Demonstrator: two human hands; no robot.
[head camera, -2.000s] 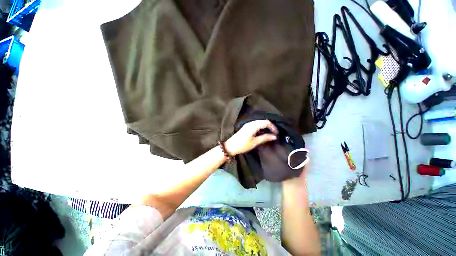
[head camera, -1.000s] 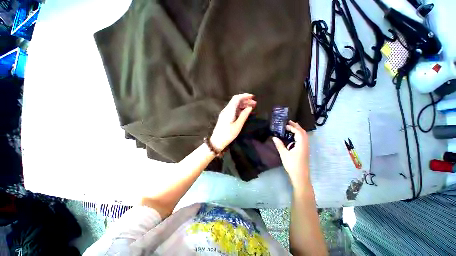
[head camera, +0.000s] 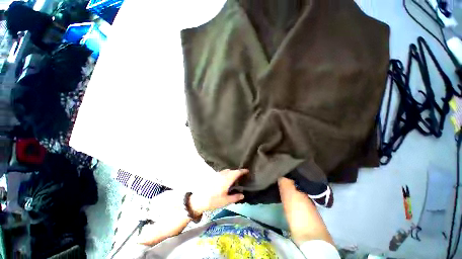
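The brown wide-leg shorts (head camera: 324, 91) lie spread on the table, with more brown cloth layered under their lower right edge. The waist end near me is bunched and partly folded. My left hand (head camera: 225, 192) is at its left end, fingers bent at the cloth edge; fingertips partly hidden, so a grip is unclear. My right forearm reaches under the waist cloth and my right hand is hidden; only the wrist (head camera: 287, 188) shows. Beside it, black inner cloth (head camera: 308, 185) and a white loop (head camera: 322, 195) stick out.
Black hangers (head camera: 418, 101) lie tangled on the table (head camera: 354, 217) at right. Orange-handled snips (head camera: 407, 202) and a pale flat sheet (head camera: 435, 202) lie lower right. Black cords run along the right edge. Dark clothing heaps (head camera: 40, 101) and blue crates (head camera: 81, 33) are at left.
The view has shifted left, so the shorts appear further right. The dark label held by my right hand is out of sight, and that hand has gone under the cloth. My left hand moved to the near edge.
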